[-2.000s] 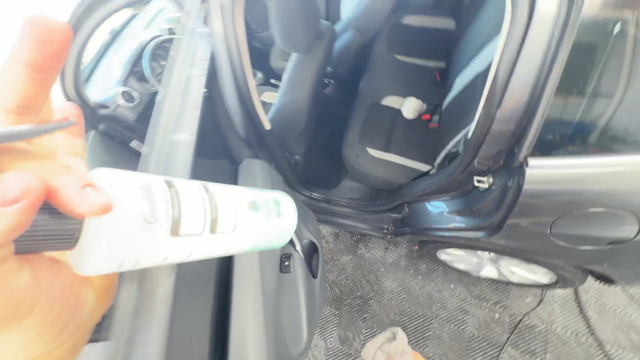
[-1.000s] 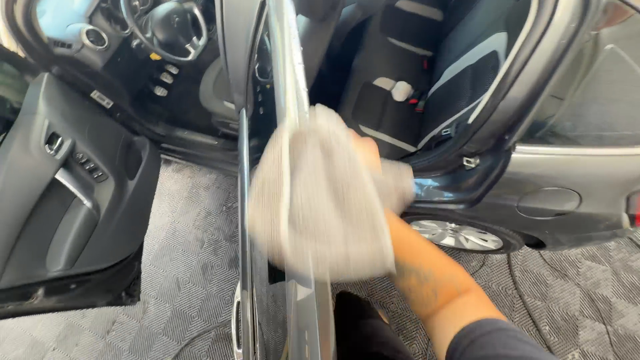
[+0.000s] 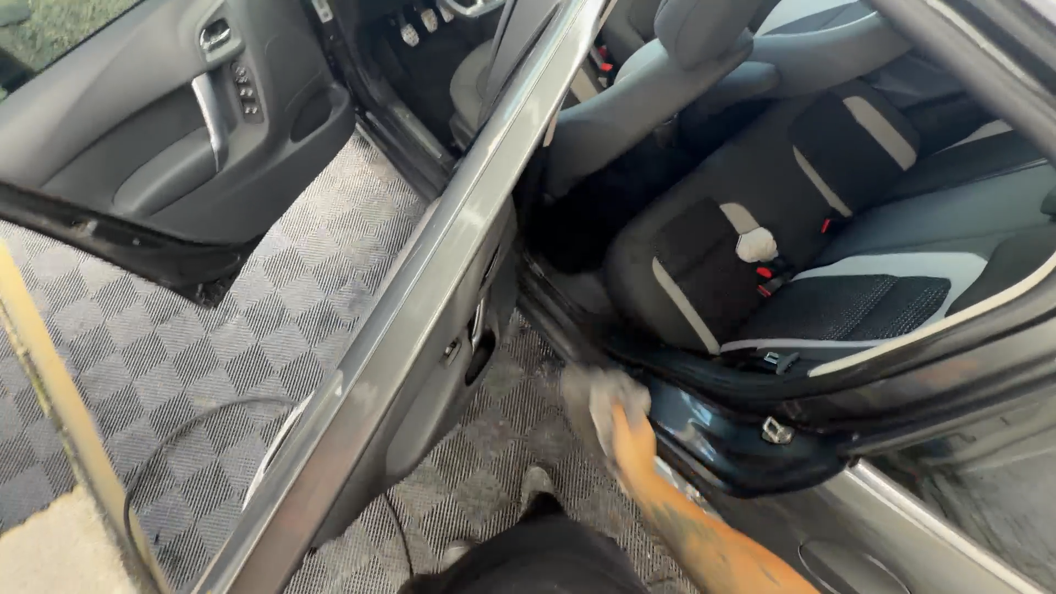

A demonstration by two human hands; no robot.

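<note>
My right hand [image 3: 623,417] holds a light grey cloth [image 3: 601,398], blurred by motion, beside the painted rear door jamb [image 3: 701,429] of a dark grey car. The metal door striker [image 3: 776,430] lies to its right, and the dark door sill [image 3: 569,342] is just above. Left of the hand, the rear door [image 3: 412,396] stands open, seen along its edge. My left hand is out of view.
The open front door [image 3: 165,124] is at the upper left. A white wad [image 3: 756,245] lies on the rear seat [image 3: 685,272]. A dark cable [image 3: 177,433] crosses the checkered floor [image 3: 330,247], where my shoes stand.
The hand with the cloth has moved from the rear door's edge to the door jamb. The bottle held two seconds ago is out of view. The view has tilted.
</note>
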